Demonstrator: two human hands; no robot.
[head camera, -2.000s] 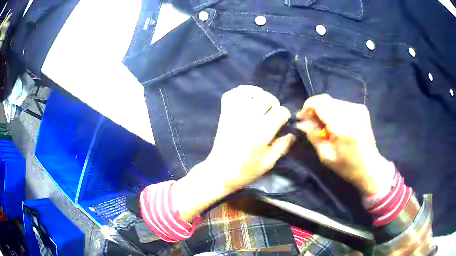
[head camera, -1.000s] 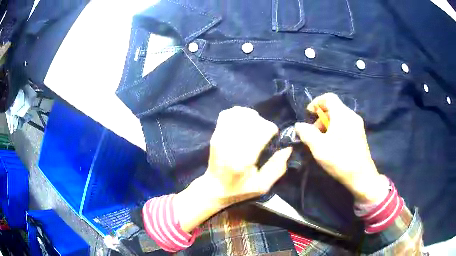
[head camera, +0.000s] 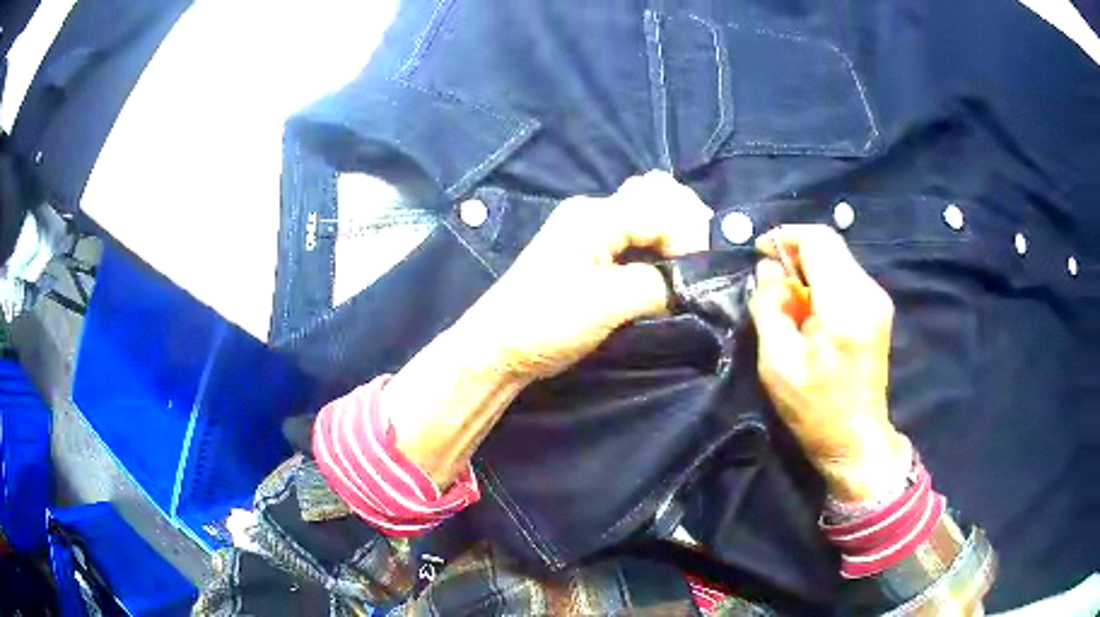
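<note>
A dark navy denim dress (head camera: 579, 422) lies across the white table with its collar (head camera: 464, 133) to the left. Silver-white buttons (head camera: 843, 216) run along the placket (head camera: 899, 225) to the right. My left hand (head camera: 591, 271) grips the placket fabric between thumb and fingers, below the collar. My right hand (head camera: 826, 350) pinches the same fabric just beside it, near a button. A small orange thing, perhaps thread snips (head camera: 799, 301), shows inside my right hand. Between the hands the fabric is lifted and folded, showing a paler patch.
The far chest pocket (head camera: 796, 97) lies beyond the placket. The white table top (head camera: 193, 157) shows at the left. Large blue crates (head camera: 151, 374) stand at the table's left edge over a grey floor. More dark fabric lies at the upper left.
Both hands have moved from the near pocket area up to the placket and hold its fabric now. The dress has shifted towards me, and more of the far pocket shows.
</note>
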